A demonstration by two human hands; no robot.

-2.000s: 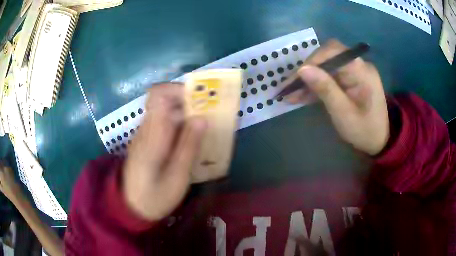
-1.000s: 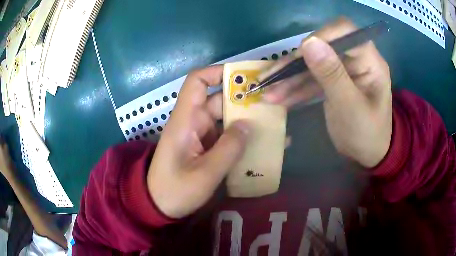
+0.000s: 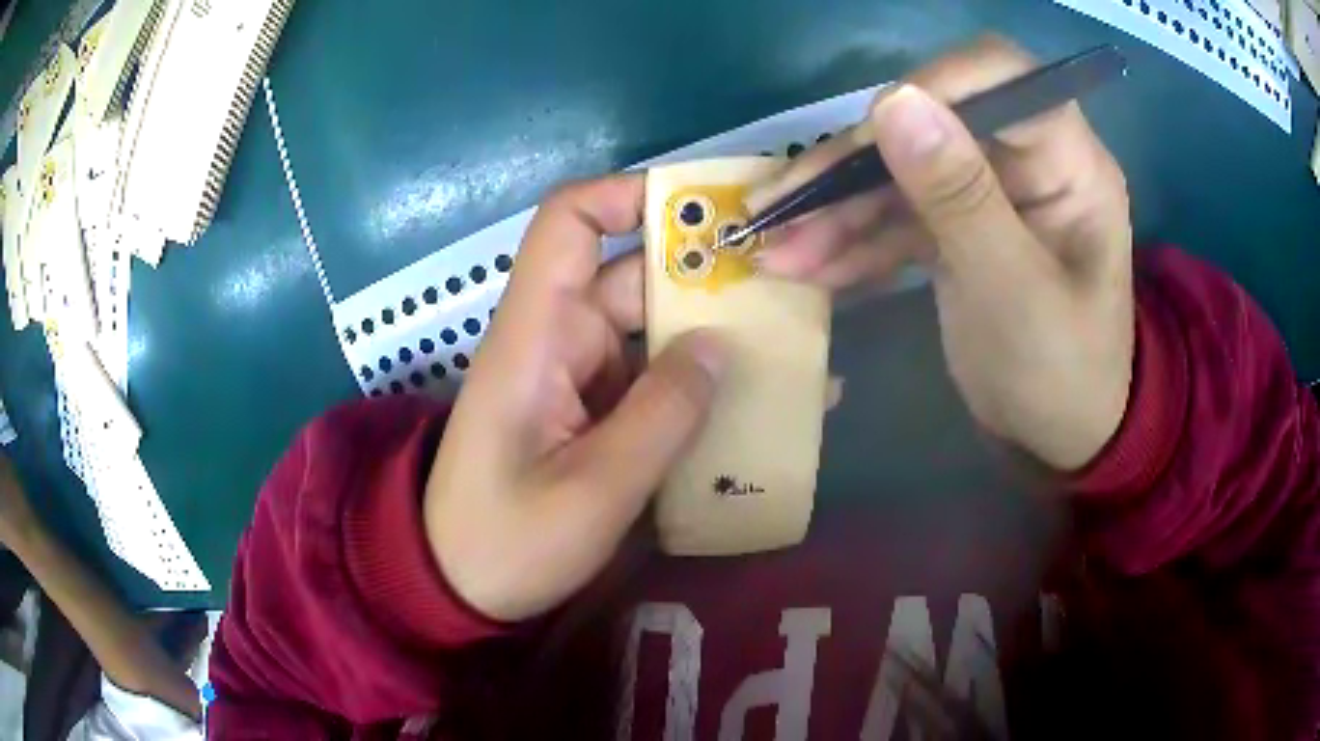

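Observation:
My left hand [image 3: 557,420] holds a cream phone back cover [image 3: 741,420] upright, thumb on its face. Its yellow camera area [image 3: 709,275] is at the top, with three dark round spots in pale rims. A small dark logo shows near the lower end. My right hand [image 3: 1013,246] grips dark tweezers [image 3: 927,138]. Their tips rest at or just over the camera area between the spots; whether they hold a piece I cannot tell. The white dot sheet [image 3: 420,326] lies behind the cover and hands, partly hidden.
Cream back covers [image 3: 167,130] overlap at the upper left, with white dotted strips [image 3: 145,500] below them. Another dotted sheet [image 3: 1209,51] lies at the upper right. A pale line [image 3: 294,174] crosses the green table. Another person's arm [image 3: 87,608] is at the lower left.
The cover was brought rightward under the tweezers, which left the dot sheet for the camera area. Three dark spots now show there, two before. Since one second ago the tips have shifted only slightly.

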